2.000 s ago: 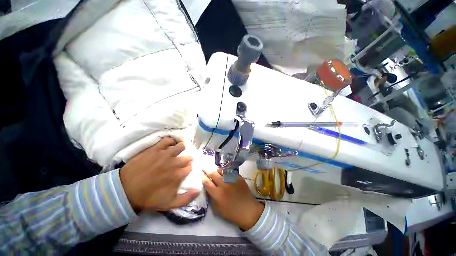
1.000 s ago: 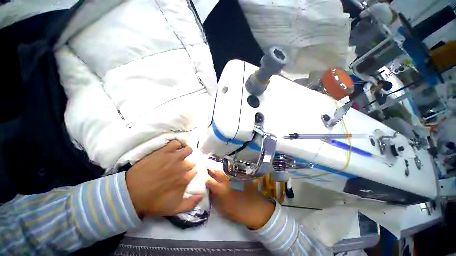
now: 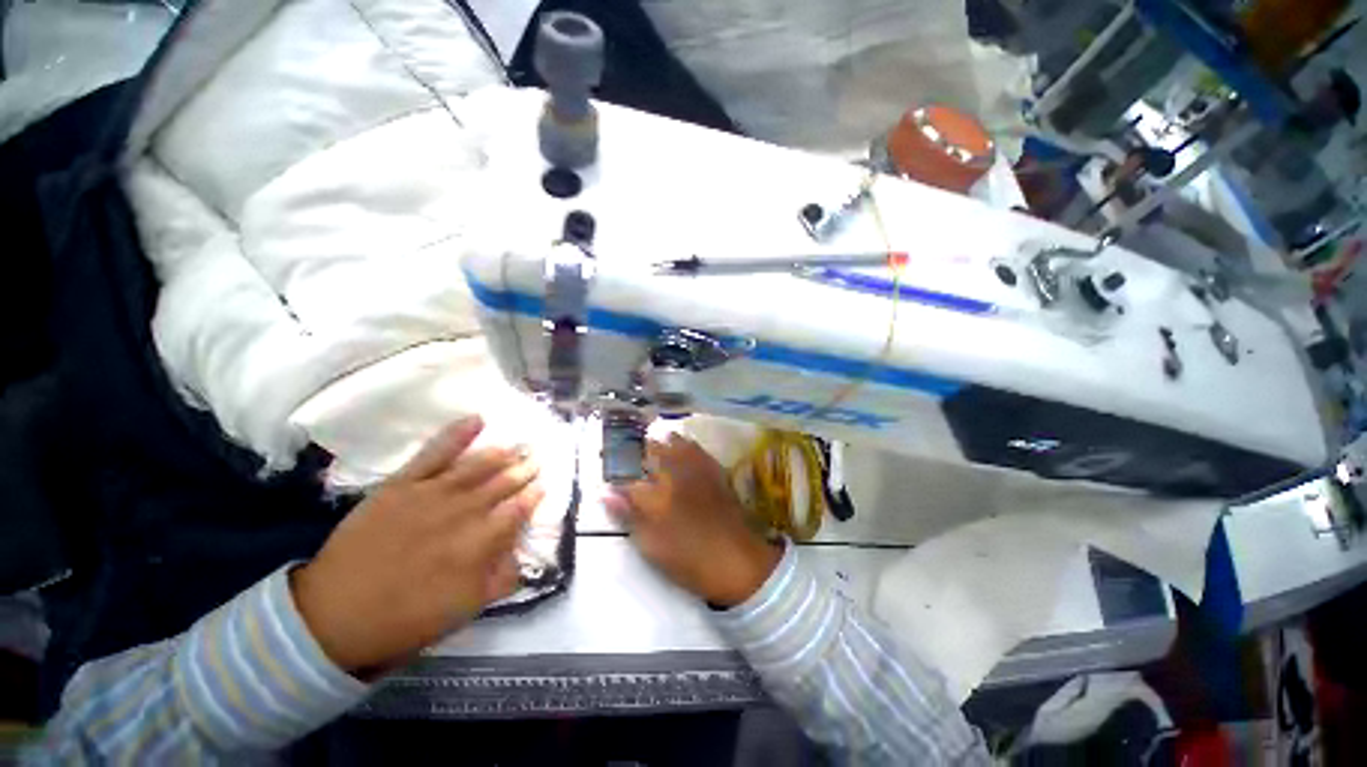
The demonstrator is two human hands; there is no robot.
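The white quilted padded lining [image 3: 360, 225] fills the left side, with dark shell fabric [image 3: 105, 345] around and under it. Its near end lies left of the needle area [image 3: 570, 393] of the white sewing machine [image 3: 720, 195], under a bright light. My left hand [image 3: 427, 547] lies flat on the near end of the padded piece, fingers spread a little. A dark edge [image 3: 540, 592] shows beside it. My right hand [image 3: 690, 517] is just right of the needle area, its fingertips by a small metal plate; whether it grips anything cannot be told.
Yellow-handled scissors [image 3: 783, 483] and a small dark tool [image 3: 837, 483] lie right of my right hand. Two pens [image 3: 780, 265] lie on the machine head. A red-brown round item [image 3: 942, 147] is behind it. Flat off-white pieces [image 3: 975, 584] lie right. The ruler-marked table edge [image 3: 570, 686] runs in front.
The view has shifted, so the machine sits further left and higher. My right fingertips have come away from the fabric to the right of the needle. My left hand is nearer the table's front edge.
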